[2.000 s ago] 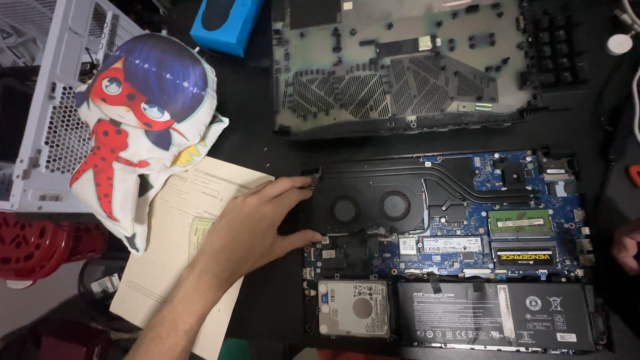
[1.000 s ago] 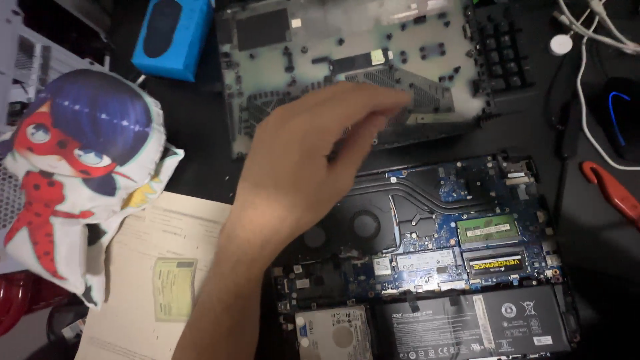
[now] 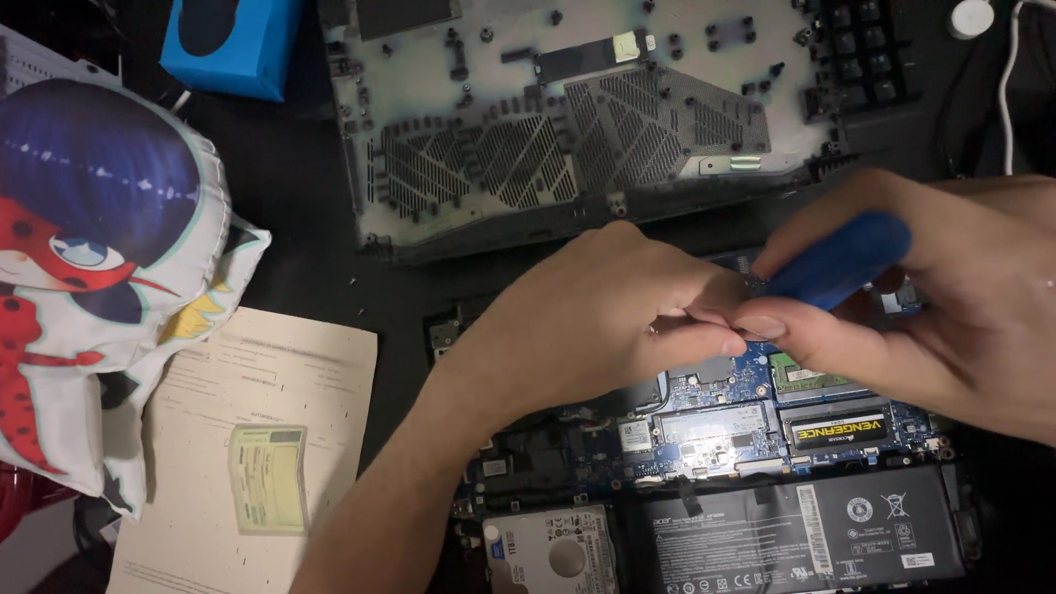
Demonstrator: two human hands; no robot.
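Note:
My right hand (image 3: 924, 305) grips the blue handle of a hand tool (image 3: 837, 260), likely a screwdriver, at the right. My left hand (image 3: 594, 322) meets it over the upper part of an opened laptop, thumb and fingers pinched together near the tool's front end; whether something small is between them is hidden. Beneath the hands lie the blue motherboard (image 3: 709, 388), a green memory module (image 3: 808, 373) and a black Corsair Vengeance module (image 3: 841, 429). Lower down are the Acer battery (image 3: 742, 528) and a 1TB hard drive (image 3: 549, 549). Both hands cover most of the cooling area.
The laptop's bottom cover (image 3: 511, 82) lies inside up behind the laptop. At the left are a printed plush cushion (image 3: 99, 247), a paper sheet (image 3: 190, 462) with a small yellowish card (image 3: 271, 478), and a blue box (image 3: 227, 49). A white cable (image 3: 1005, 91) runs along the right.
My right hand has come into view with the blue-handled tool. My left hand, at the laptop's left edge two seconds ago, has moved right over the laptop. The view has moved closer.

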